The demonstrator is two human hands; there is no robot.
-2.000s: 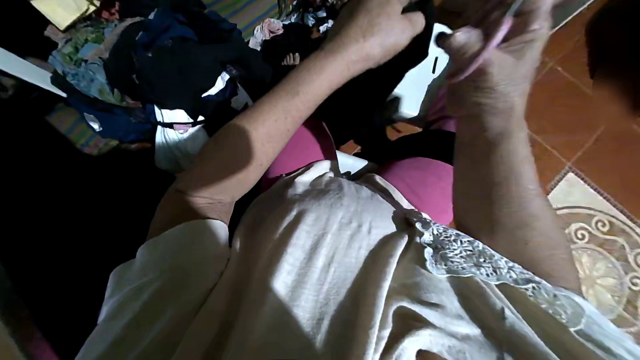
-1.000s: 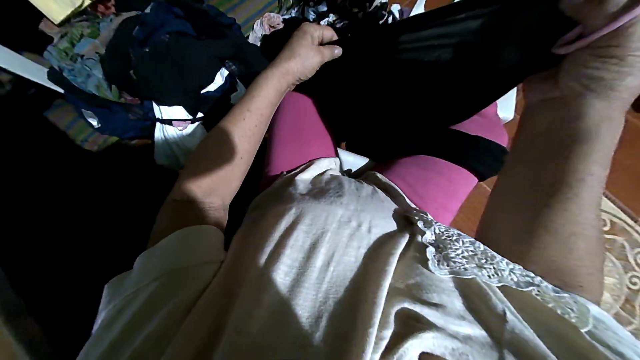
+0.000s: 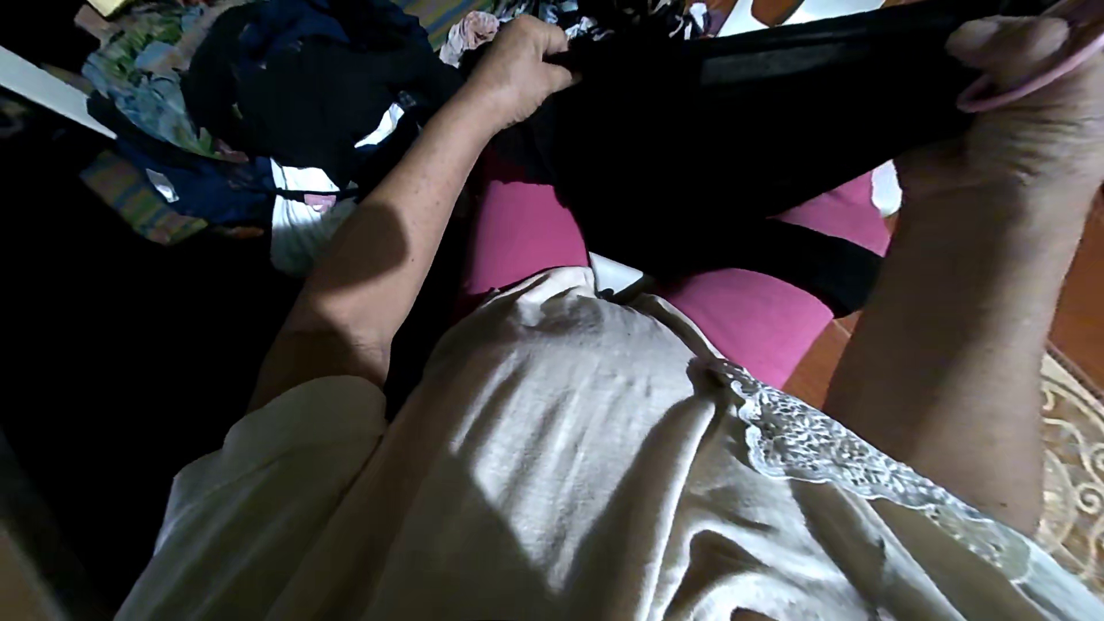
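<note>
A black cloth garment [image 3: 742,121] is stretched across the top of the view, over my lap and pink-clad legs. My left hand [image 3: 528,69] grips its left end between thumb and fingers. At the upper right my right hand [image 3: 1018,78] is closed on the other end, partly cut off by the frame edge. A pink band or loop [image 3: 1031,82] lies across the right hand. The kind of garment cannot be told.
Piled clothes in dark blue, black and white [image 3: 285,95] lie at the upper left on a striped cloth [image 3: 142,198]. More crumpled fabric [image 3: 470,36] is beyond my left hand. Reddish floor tiles [image 3: 1078,302] and a patterned tile [image 3: 1069,457] show at the right.
Two seconds ago my hands were closer together near the top; my right hand has since moved right, and the black garment is now spread between them. Little differs from one second ago.
</note>
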